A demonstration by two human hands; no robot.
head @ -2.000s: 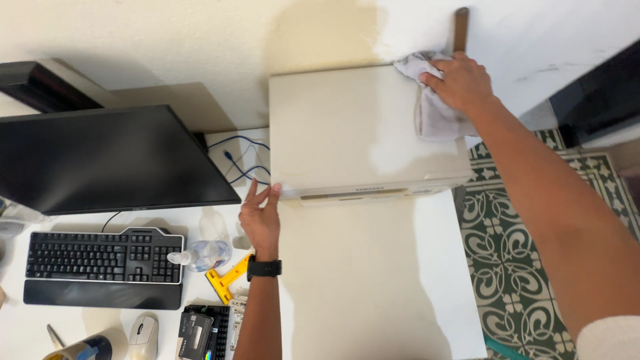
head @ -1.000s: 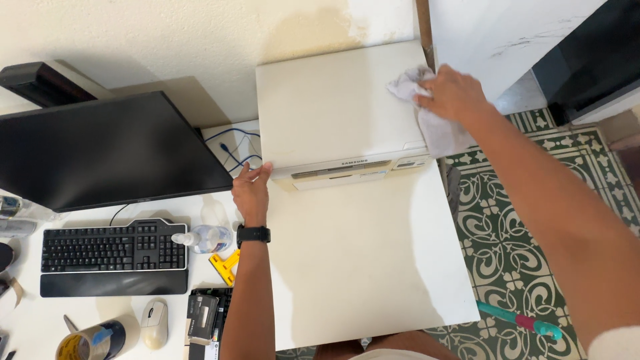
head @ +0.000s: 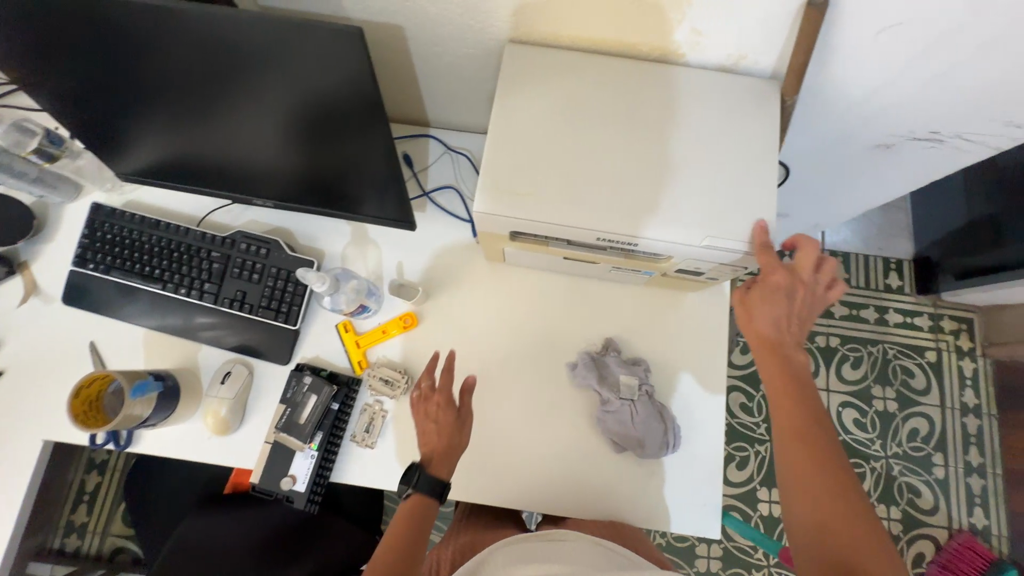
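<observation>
A white Samsung printer [head: 632, 144] stands at the back right of the white desk [head: 520, 384]. At the printer's front right corner is my right hand [head: 788, 296], fingers spread and index finger extended over the corner; whether it touches is hard to tell. A crumpled grey cloth [head: 628, 400] lies on the desk in front of the printer, apart from both hands. My left hand [head: 442, 412], with a black watch on the wrist, is over the desk left of the cloth, fingers apart and holding nothing.
To the left are a monitor [head: 216, 104], a keyboard [head: 188, 276], a spray bottle [head: 348, 292], a yellow plastic tool [head: 372, 340], a mouse [head: 228, 398], black electronic parts [head: 304, 432] and a mug-like container [head: 124, 400]. Blue cables [head: 440, 188] run beside the printer. Patterned floor tiles show at right.
The cloth, earlier in my right hand over the printer's right side, now lies on the desk. My left hand has left the printer's front left corner and come back toward me.
</observation>
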